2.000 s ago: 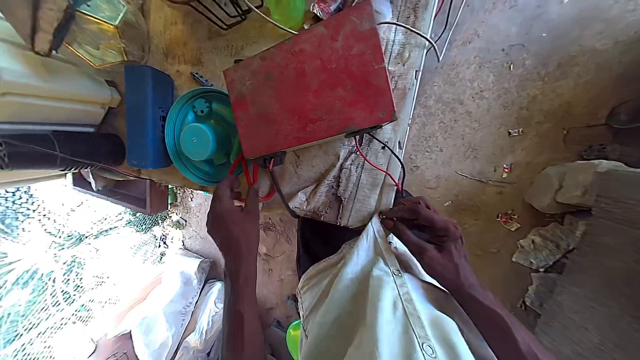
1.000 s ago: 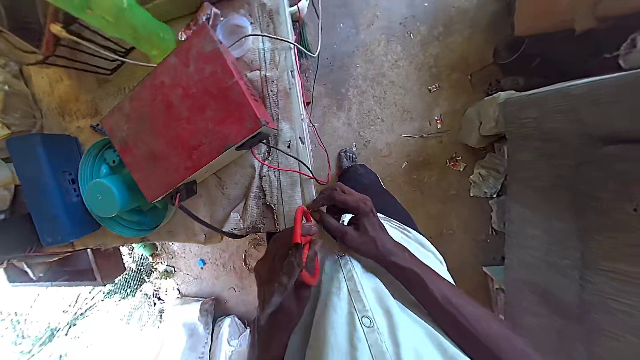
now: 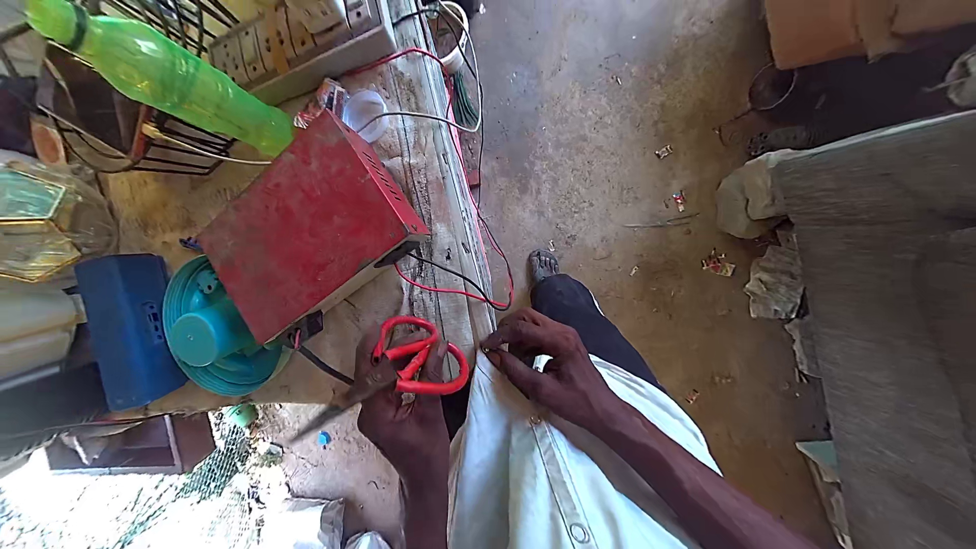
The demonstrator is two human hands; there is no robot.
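Note:
My left hand (image 3: 404, 404) holds a pair of scissors with red handles (image 3: 422, 366), the dark blades pointing down and left. Beside it, my right hand (image 3: 545, 362) pinches something very small between thumb and fingers, at the edge of the pale buttoned shirt (image 3: 503, 457); what it is cannot be told. A red metal box (image 3: 305, 221) with vents lies up and left of both hands. Black and red wires (image 3: 457, 286) run from its corner and loop just above my right hand.
Under the box's left corner is a turquoise plastic fixture (image 3: 202, 335), next to a blue case (image 3: 130, 328). A green bottle (image 3: 175, 80) and a panel of sockets (image 3: 297, 46) stand at the upper left. The wooden table edge (image 3: 465, 229) runs beside the floor, where scraps and a foot (image 3: 544, 263) show.
Two seconds ago my left hand was at the wires by the red box, without visible scissors; now it holds the red-handled scissors near my right hand. The view has shifted.

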